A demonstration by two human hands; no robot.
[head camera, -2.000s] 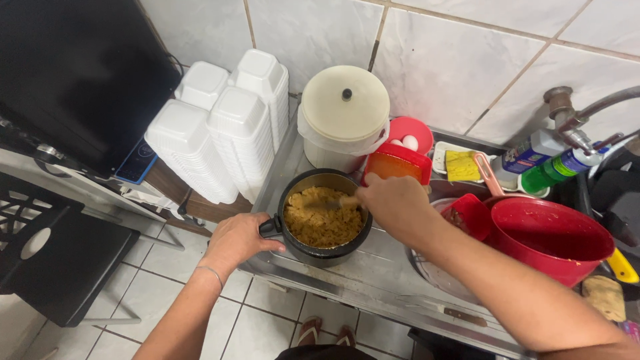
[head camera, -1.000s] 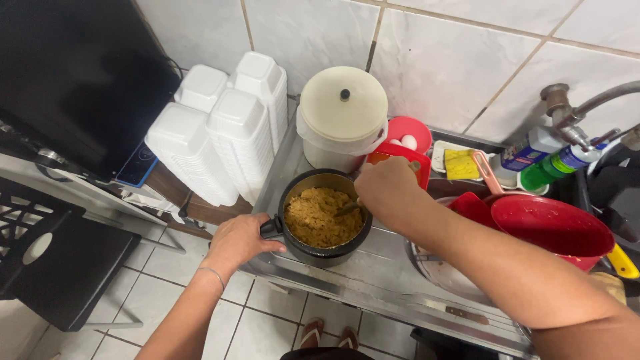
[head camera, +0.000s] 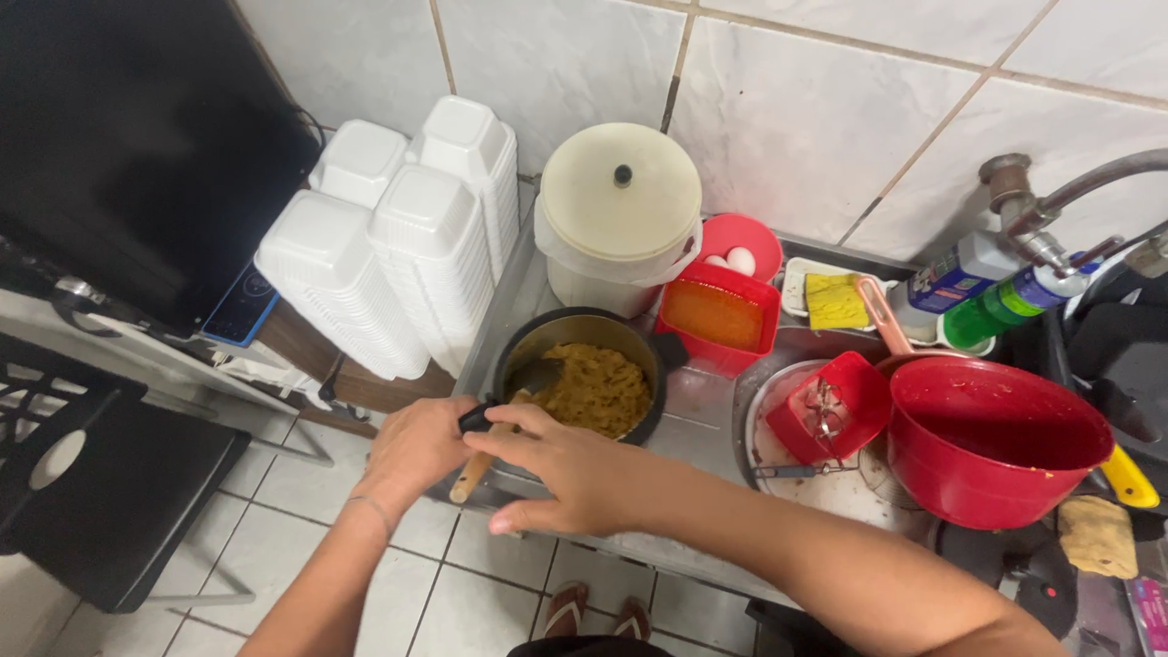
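A dark cooking pot (head camera: 659, 411) stands on the metal counter with a thick yellowish-brown mash (head camera: 598, 388) inside. My left hand (head camera: 415, 447) grips the black pot handle (head camera: 476, 418) at the near left. A spoon with a wooden handle (head camera: 473, 476) leans in the pot, its dark bowl in the mash and its handle sticking out over the near left rim. Over that handle is my right hand (head camera: 566, 465), fingers spread and thumb apart, close to the left hand. Whether its fingertips touch the spoon or the pot handle is hard to tell.
Stacked white foam containers (head camera: 424, 228) stand left of a lidded cream bin (head camera: 620, 205). Behind the pot's right side are a red tub of orange liquid (head camera: 716, 315) and a bowl with eggs (head camera: 741, 262). The sink at right holds a large red pot (head camera: 995, 438); a faucet (head camera: 1027, 219) rises behind.
My right hand has moved from the pot's right side to its near left, beside my left hand. The spoon, earlier gripped at the right, now leans toward the near left rim.
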